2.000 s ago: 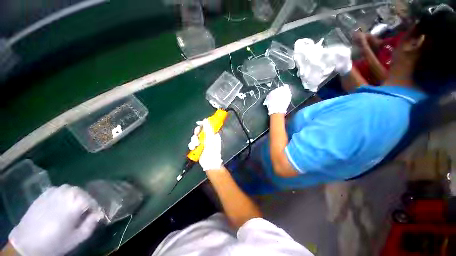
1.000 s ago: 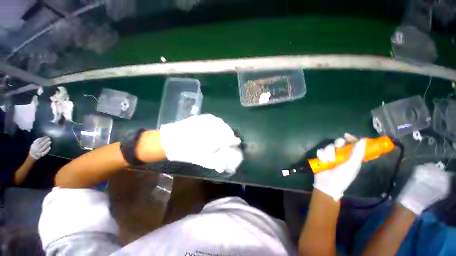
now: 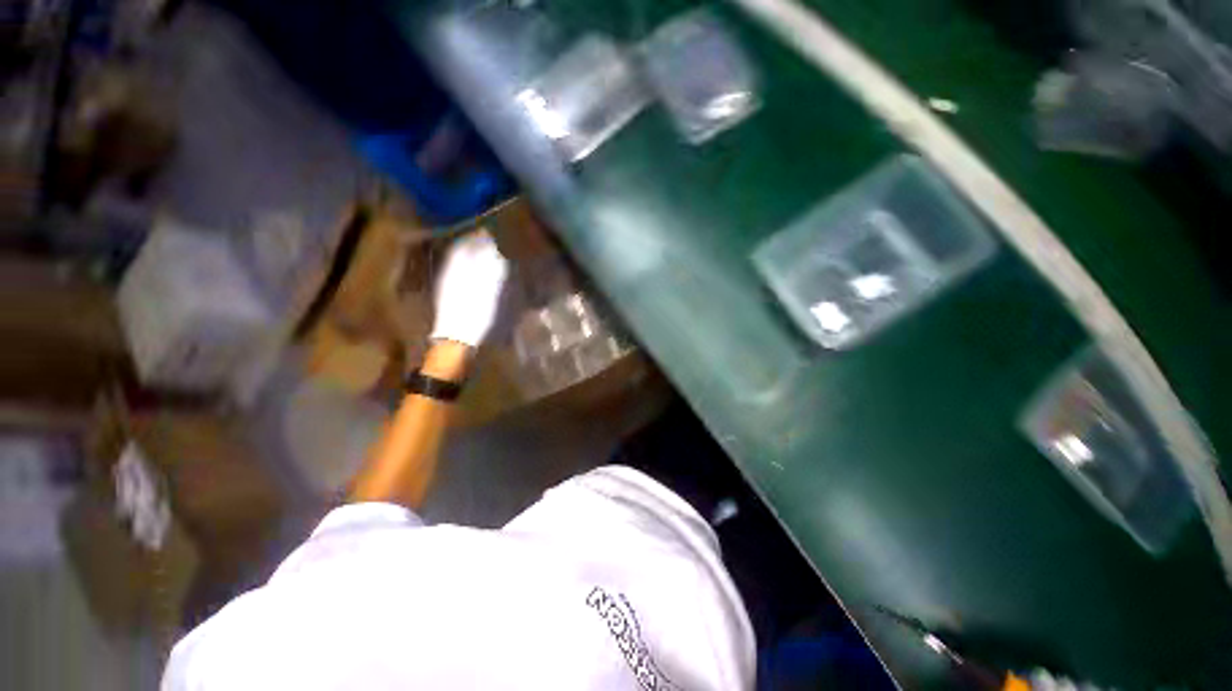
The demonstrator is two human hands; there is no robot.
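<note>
My left hand [image 3: 470, 286], in a white glove, reaches down into an open brown carton [image 3: 628, 405] on the floor beside the bench. Clear plastic housings [image 3: 568, 338] lie in the carton just right of the hand. The hand is blurred, and I cannot tell whether its fingers hold anything. The dark nose and a bit of the orange body of the electric screwdriver [image 3: 1020, 683] show at the bottom right edge. My right hand is out of the picture.
The green bench [image 3: 838, 459] carries a parts tray [image 3: 966, 230] with small white pieces, and a screw tray [image 3: 1148, 493] by the pale rail [image 3: 1040, 250]. Clear housings [image 3: 700, 74] lie farther along the bench. Other cartons [image 3: 135, 540] stand at the left.
The view has swung to the left. My left hand has moved off the bench and down into the carton. My right hand has left the picture, with only the screwdriver's front end still showing.
</note>
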